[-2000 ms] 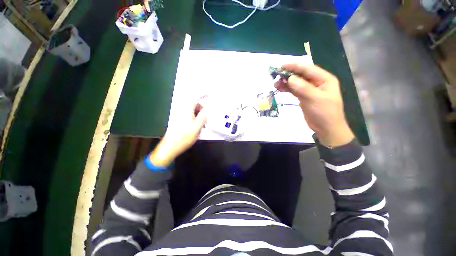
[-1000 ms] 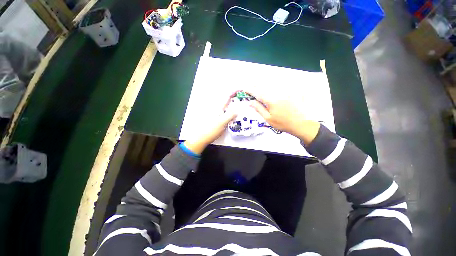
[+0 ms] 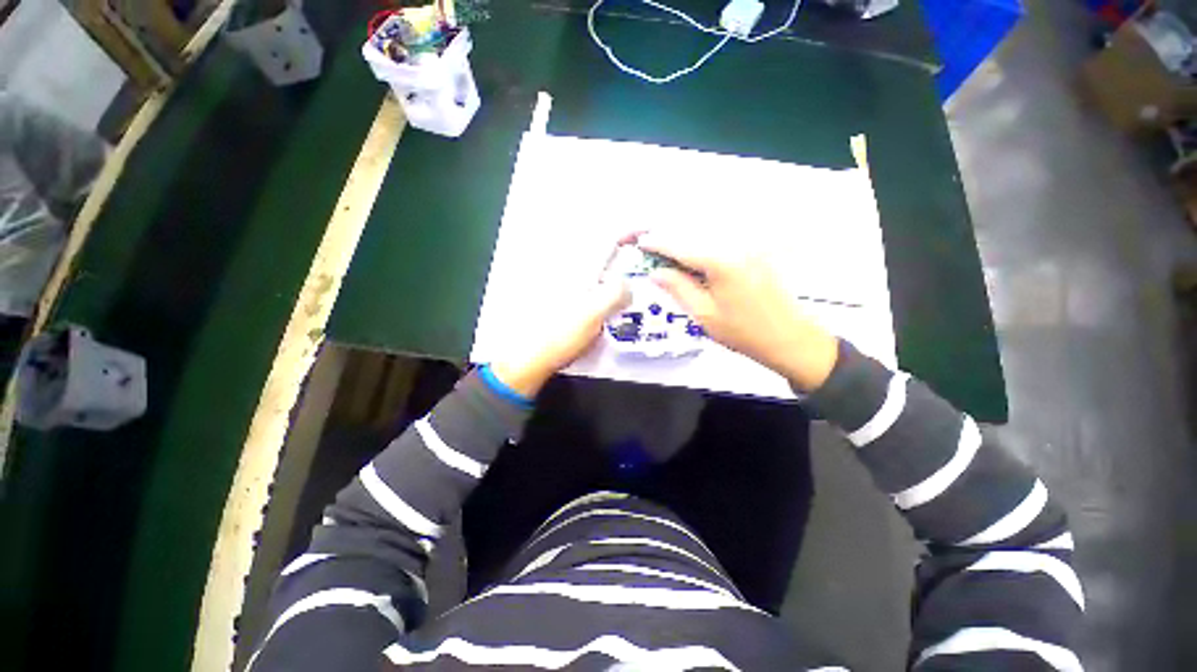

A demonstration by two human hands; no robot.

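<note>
A white housing (image 3: 663,344) with dark holes stands on the white work sheet (image 3: 551,177), near the sheet's front edge. My left hand (image 3: 578,322) grips its left side. My right hand (image 3: 742,299) reaches over its right and top, fingers bent. A small piece of green circuit board (image 3: 652,261) shows between my hands at the housing's top. My fingers hide most of the board. Whether my right hand holds the board or presses on it is not clear.
A part-assembled housing (image 3: 440,89) with boards and coloured wires stands at the upper left beside the belt's pale rail (image 3: 344,230). More white housings (image 3: 85,378) stand on the green belt. A white cable (image 3: 660,76) loops at the bench's far side. Yellowish tape holds the sheet's upper corners.
My right hand came from the right with a small board and now meets my left hand at the housing. The wired board on the sheet no longer shows there. The view shifted.
</note>
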